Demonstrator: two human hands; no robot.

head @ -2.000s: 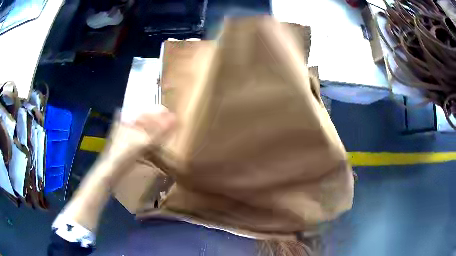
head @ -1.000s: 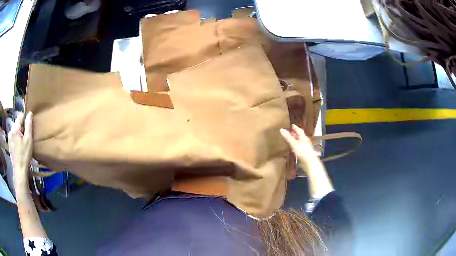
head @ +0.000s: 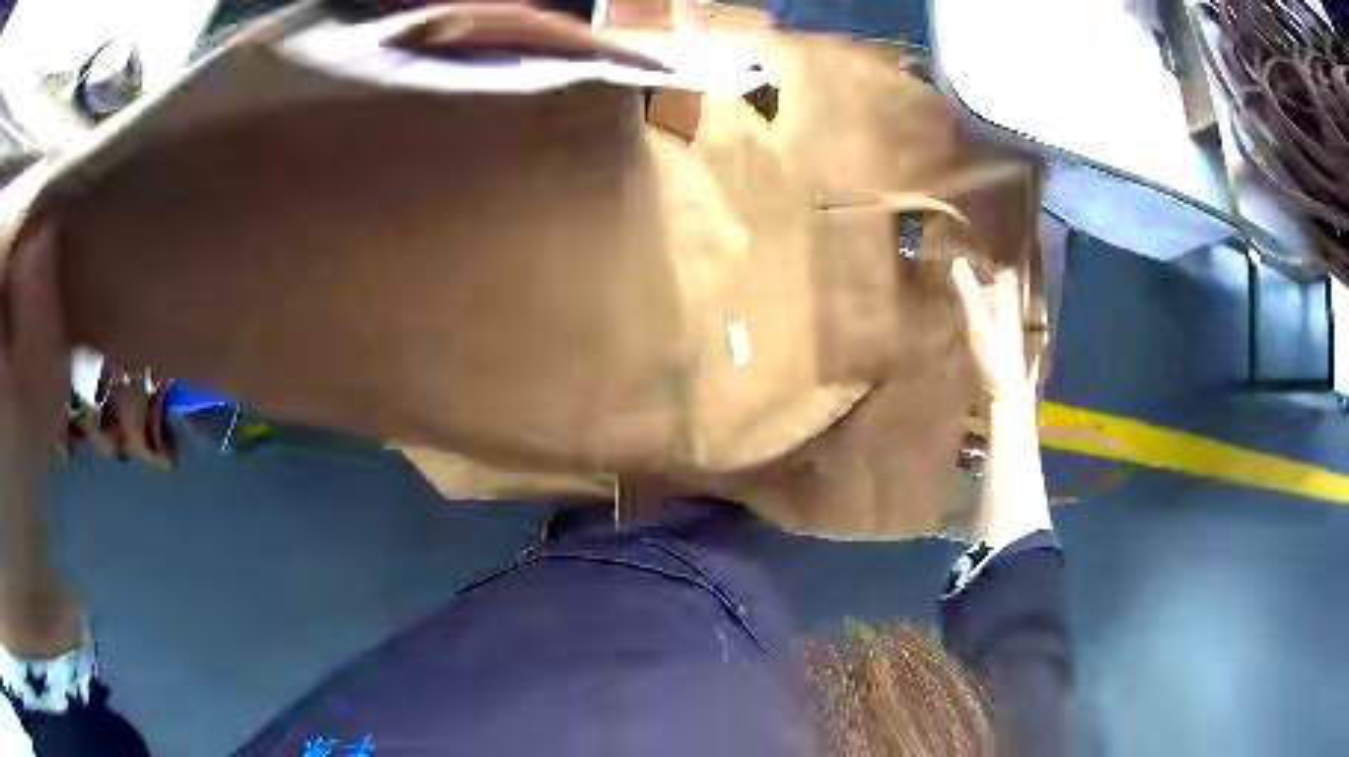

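Observation:
A large brown bag piece [head: 385,266] is spread open in front of me, blurred, its left part raised. My left hand [head: 33,296] is at its left edge, blurred and partly in shadow, holding that edge. My right hand [head: 999,333] is at the right part, fingertips up on the brown material near a small black label [head: 910,234]; whether it grips is hard to tell. A small white tag [head: 740,342] shows near the middle. A pale edge runs along the top.
A white table [head: 1065,89] stands at the upper right, with a bundle of brown straps [head: 1284,119] beyond it. A blue bin [head: 200,407] and brown pieces are at the lower left. A yellow line [head: 1184,451] crosses the grey floor.
The bag piece has been opened out and its left side lifted, showing a darker brown surface. The black label and white tag have come into view. My right hand has moved up and right.

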